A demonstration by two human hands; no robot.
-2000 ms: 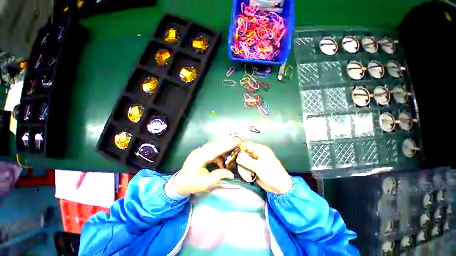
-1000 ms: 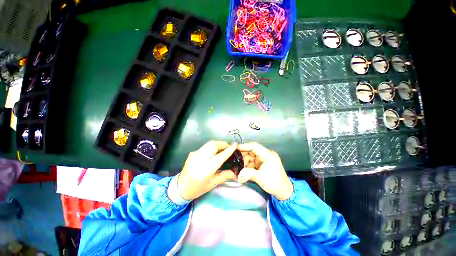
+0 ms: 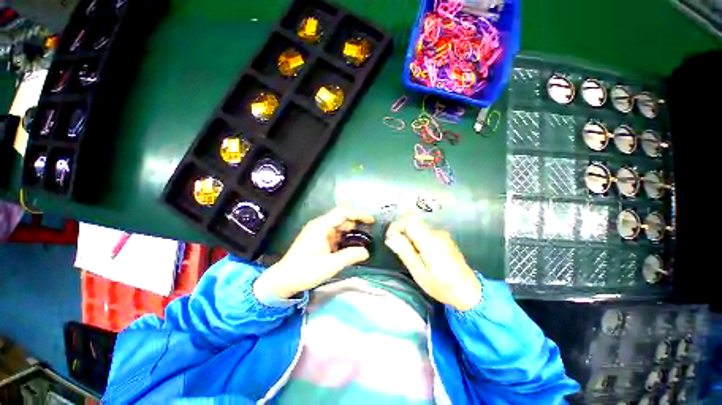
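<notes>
My left hand holds a dark round housing between thumb and fingers, near my body. My right hand is just to its right, apart from the housing, with fingertips together at the mat near a small thin loop; I cannot tell whether it holds anything. Another dark loop lies just beyond. The black foam tray holds several amber-centred housings and two worked units with white lines; one pocket is empty.
The blue bin of pink-red loops stands at the back, with loose loops before it. A clear blister tray with silver discs is at right, stacked trays lower right. Another black tray is at left; paper lies lower left.
My hands have separated; the housing stays in my left hand, and my right hand has moved off to the right. The view has shifted and tilted.
</notes>
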